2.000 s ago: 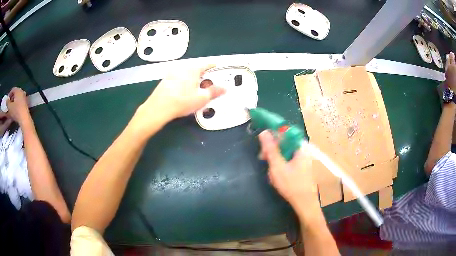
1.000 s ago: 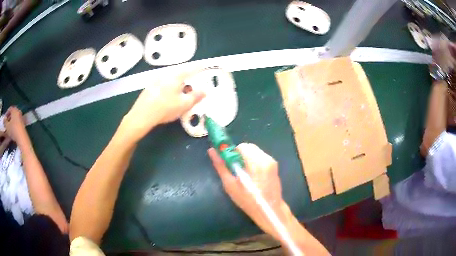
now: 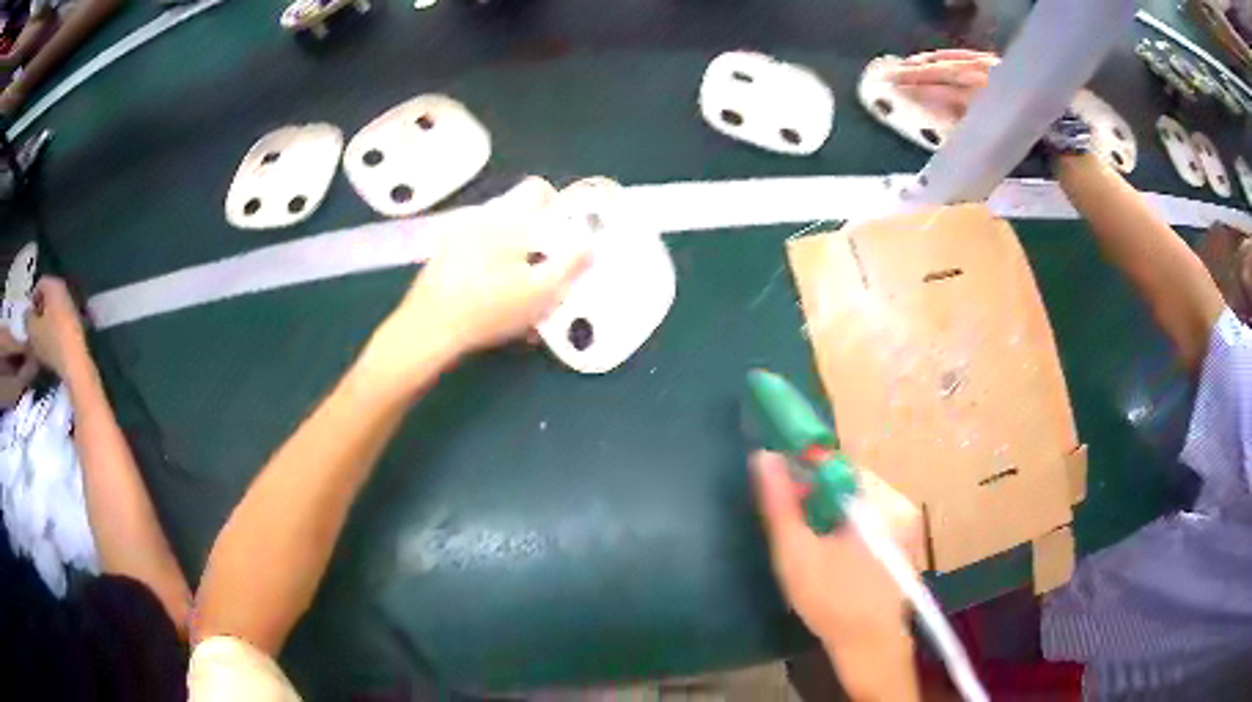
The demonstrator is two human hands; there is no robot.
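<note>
An off-white plastic cover (image 3: 625,305) with dark holes lies tilted near the white strip. My left hand (image 3: 501,268) is on its left side, thumb over the face and fingers at its edge. An edge of what looks like another cover shows behind its top; I cannot tell for certain. My right hand (image 3: 838,562) holds the green hot glue gun (image 3: 803,432), slightly blurred, to the right of the cover and apart from it. A white glue stick (image 3: 913,590) sticks out of the gun's back.
More covers (image 3: 419,154) lie on the dark green conveyor. A tan cardboard sheet (image 3: 947,370) lies right, below a grey post (image 3: 1023,103). At right, a neighbour's hand (image 3: 947,76) touches a cover beyond the post. Another neighbour's hands (image 3: 55,322) are at far left.
The glue gun has moved from the cover out to the right. The covers on the conveyor have shifted; one of the left three no longer lies separately there. The right neighbour's arm has reached over the conveyor.
</note>
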